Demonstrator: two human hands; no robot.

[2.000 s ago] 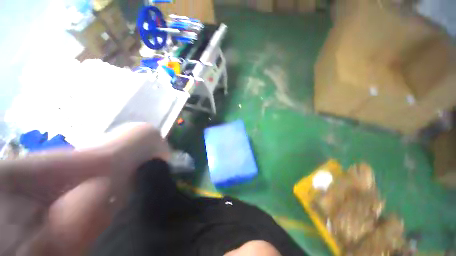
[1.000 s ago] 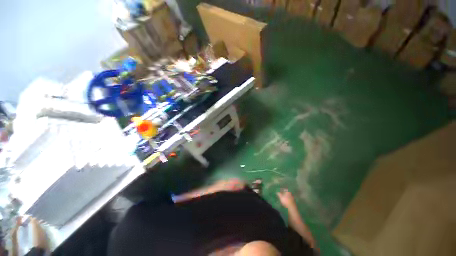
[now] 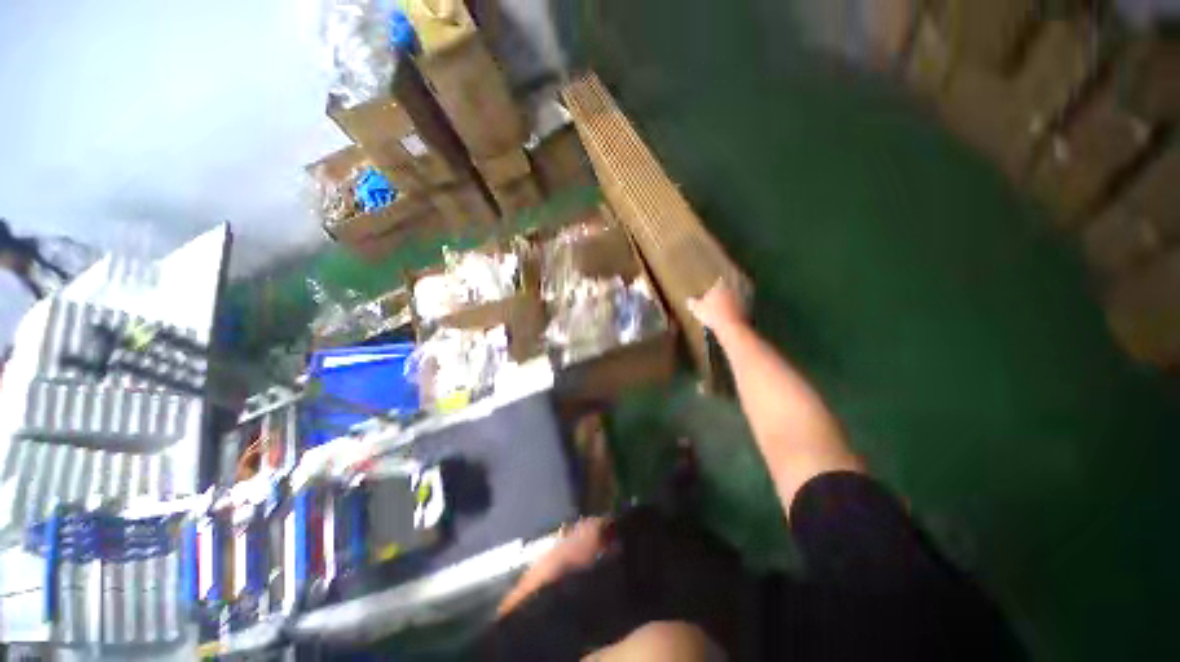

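Observation:
A stack of flat brown cartons [image 3: 647, 194] with striped corrugated edges stands past the bench, slanting from upper left to lower right. My right hand [image 3: 725, 305] is stretched out to the near end of this stack and appears to touch it. Its fingers are blurred, so I cannot tell whether they grip. My left hand [image 3: 569, 556] is low, beside the near edge of the bench machine. It is blurred and partly hidden by my dark clothing, and nothing shows clearly in it.
The bench machine [image 3: 498, 479] is at lower left, with a ribbed white surface [image 3: 97, 414] beyond it. Open cartons [image 3: 608, 369] of clear-wrapped items and a blue crate [image 3: 362, 388] are behind the machine. More brown cartons stand at upper left and along the right on green floor.
The view has moved past the bench machine to the flat cartons. My right arm now reaches forward to the stack. The upturned blue crate and yellow crate on the floor have left view.

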